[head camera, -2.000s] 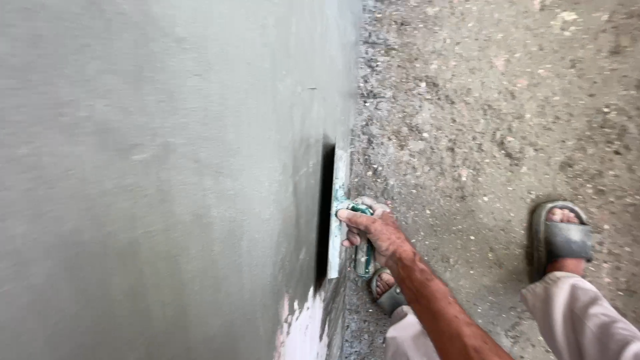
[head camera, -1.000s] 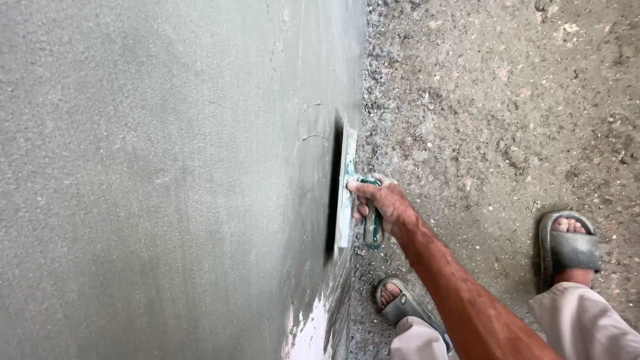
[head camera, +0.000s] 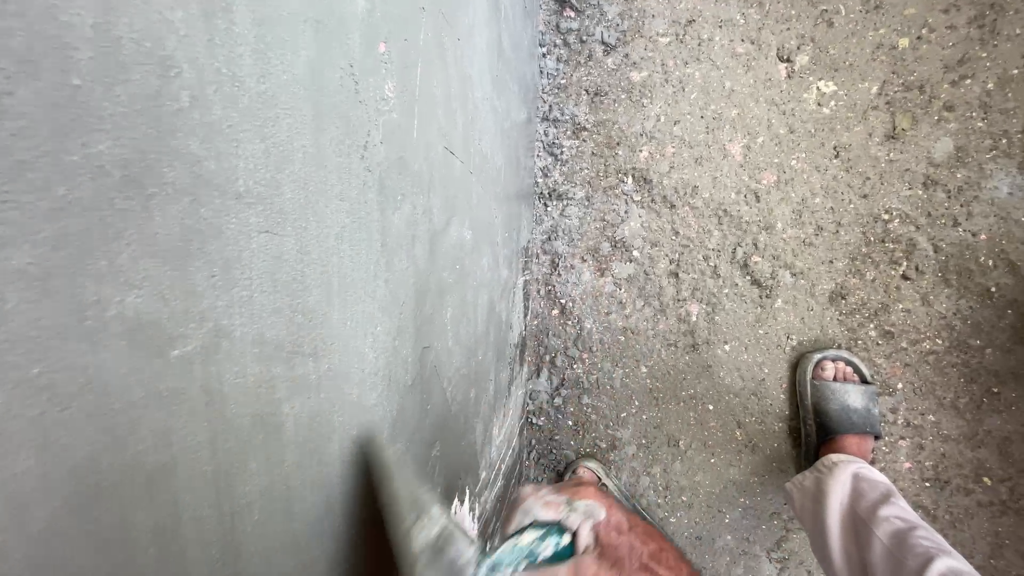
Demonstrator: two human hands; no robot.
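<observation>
My right hand, blurred and smeared with pale plaster, is closed around the green handle of a plastering trowel at the bottom edge of the view. The trowel's long flat blade is tilted beside the wall, blurred, with a dark shadow along its left. Whether the blade touches the wall cannot be told. Grey, damp-looking plaster covers the wall, with fine scratches and small pits near its foot. A pale unevenly edged patch shows low on the wall, just right of the blade. My left hand is out of view.
Rough ground with grit and plaster crumbs meets the wall's foot. My sandalled right foot stands out on the ground. The other sandal is close to the wall, partly hidden by my hand and forearm.
My right hand and the trowel have moved down the view, toward me. The blade, upright along the wall's foot before, is now slanted and further left.
</observation>
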